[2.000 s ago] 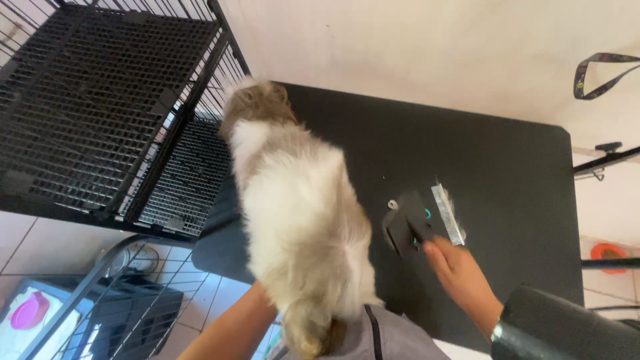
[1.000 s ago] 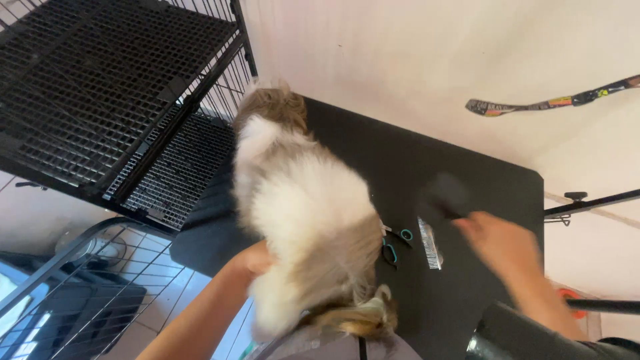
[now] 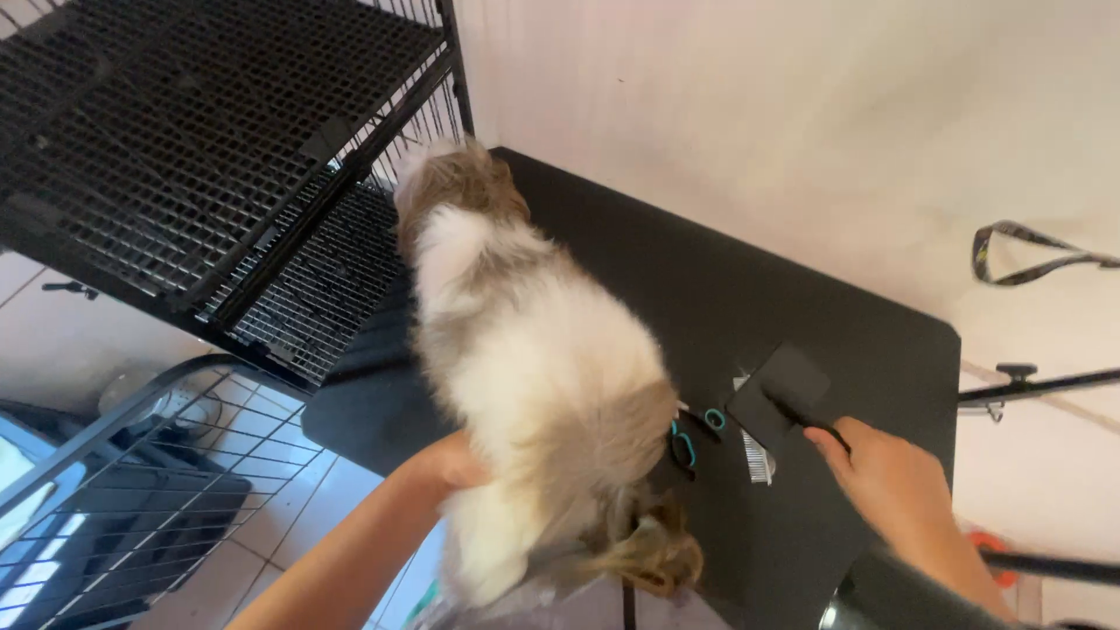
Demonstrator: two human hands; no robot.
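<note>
A long-haired white and brown dog (image 3: 542,350) is on a black grooming table (image 3: 744,289), its head toward the far left corner. My left hand (image 3: 459,459) rests against the dog's left side near the hindquarters, its fingers hidden by fur. In my right hand (image 3: 884,464) is the handle of a black slicker brush (image 3: 779,394), held over the table to the right of the dog. Partly under the brush lies a metal comb (image 3: 756,459). Beside it, scissors with teal-ringed handles (image 3: 684,444) lie close to the dog's flank.
A black wire cage (image 3: 219,131) with grid shelves stands against the table's left end. Below it are a wire rack (image 3: 254,464) and a dark plastic carrier (image 3: 166,525). A patterned strap loop (image 3: 1019,254) hangs at the right, above a black metal arm (image 3: 1050,387).
The strap has swung. My right hand still holds the brush, now sharper in view and over the comb. My left hand stays at the dog's side.
</note>
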